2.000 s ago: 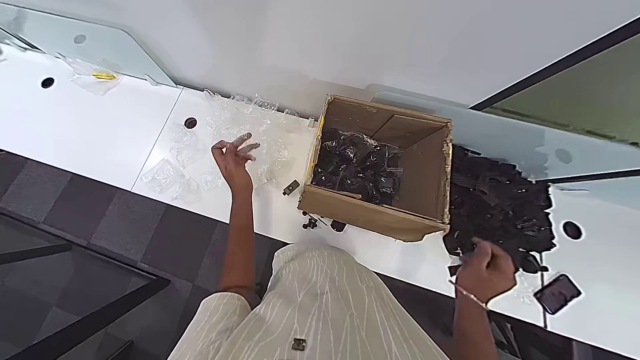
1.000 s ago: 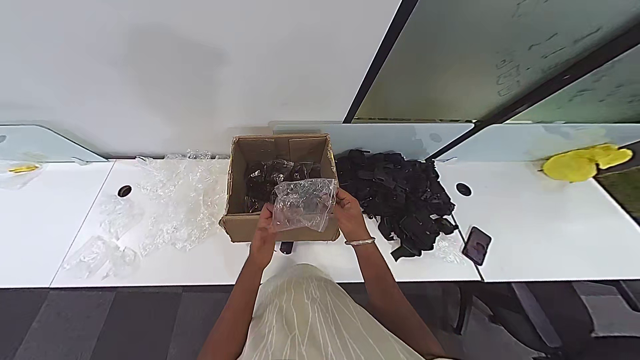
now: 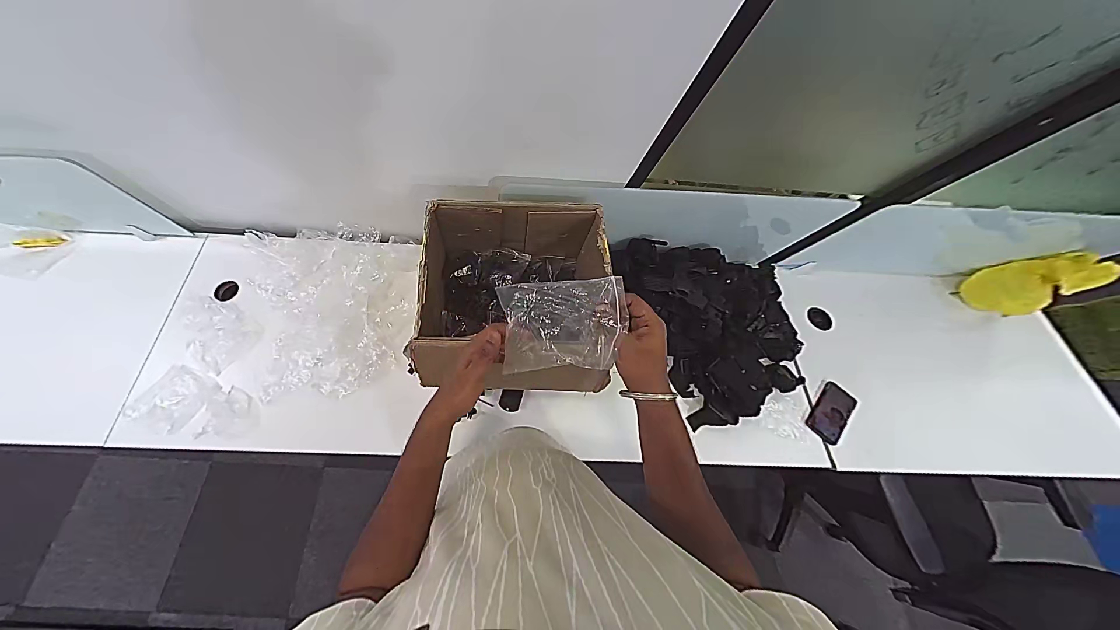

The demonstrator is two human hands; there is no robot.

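Observation:
A clear plastic bag (image 3: 564, 324) is stretched between my two hands over the front edge of an open cardboard box (image 3: 516, 360). My left hand (image 3: 477, 367) grips the bag's left edge. At its right edge my right hand (image 3: 643, 341), with a bangle on the wrist, holds it. Inside the box lie dark items in clear plastic bags (image 3: 481, 276). Left of the box spreads a heap of clear plastic bags (image 3: 324, 306). A pile of black items (image 3: 709, 319), too jumbled to identify, lies right of the box.
A phone (image 3: 831, 412) lies right of the black pile, near the desk's front edge. Cable holes (image 3: 227, 290) pierce the white desk (image 3: 927, 385). Low glass screens run behind it. A yellow cloth-like thing (image 3: 1032, 282) is at far right, and a black chair (image 3: 954, 534) below.
Two seconds ago my hands were apart, the left over the clear bags and the right at the black pile. Both came together on a clear bag at the box. The view has swung.

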